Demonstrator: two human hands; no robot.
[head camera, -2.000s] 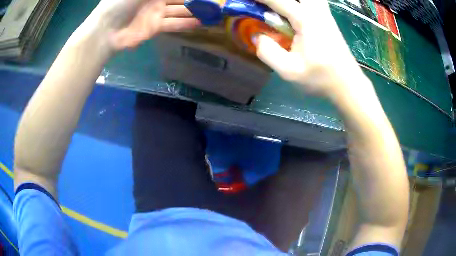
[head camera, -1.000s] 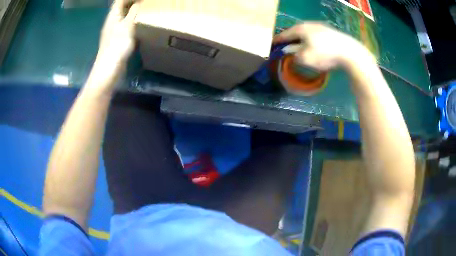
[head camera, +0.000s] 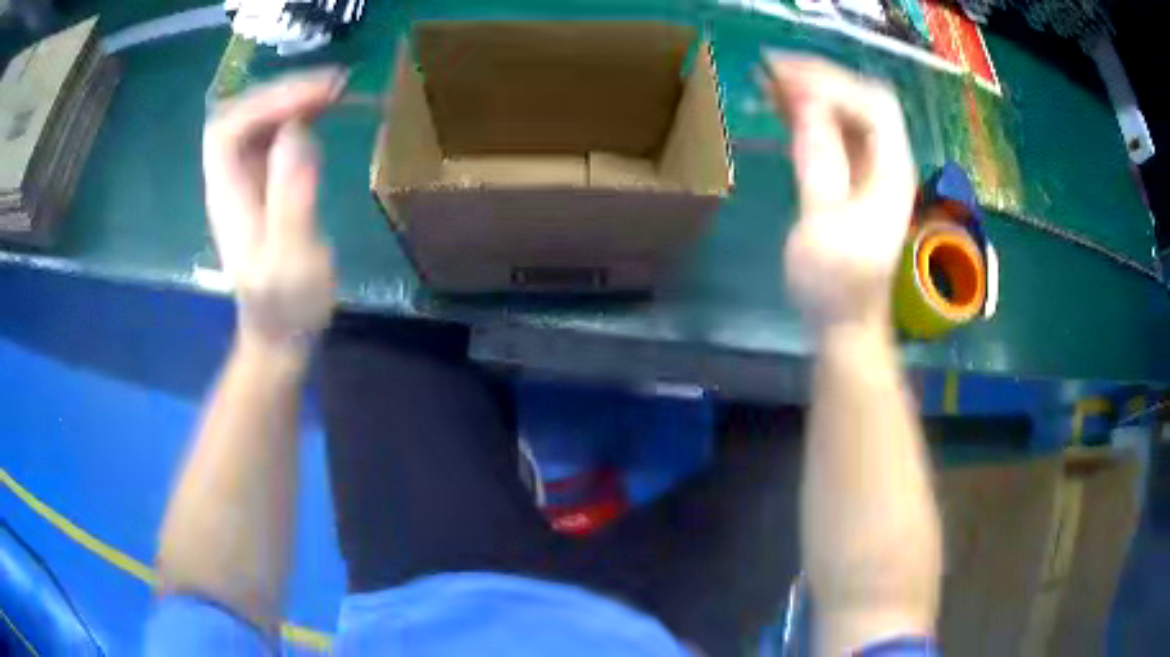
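Note:
A small brown carton stands upright and open-topped on the green bench, its dark label block facing me; its inside shows bare cardboard. My left hand is raised to the left of the carton, apart from it, blurred, with nothing seen in it. My right hand is raised to the right of the carton, also apart, blurred and empty, fingers bent. The tape dispenser, blue with an orange and yellow roll, lies on the bench just right of my right hand.
A stack of flat brown cardboard lies at the left bench end. Black-and-white products lie at the far side. A red printed sheet is at the far right. A large brown carton stands low at the right. My legs are under the bench edge.
My right hand has let go of the tape dispenser, which now lies on the bench. My left hand has let go of the carton, which now stands with its open top up.

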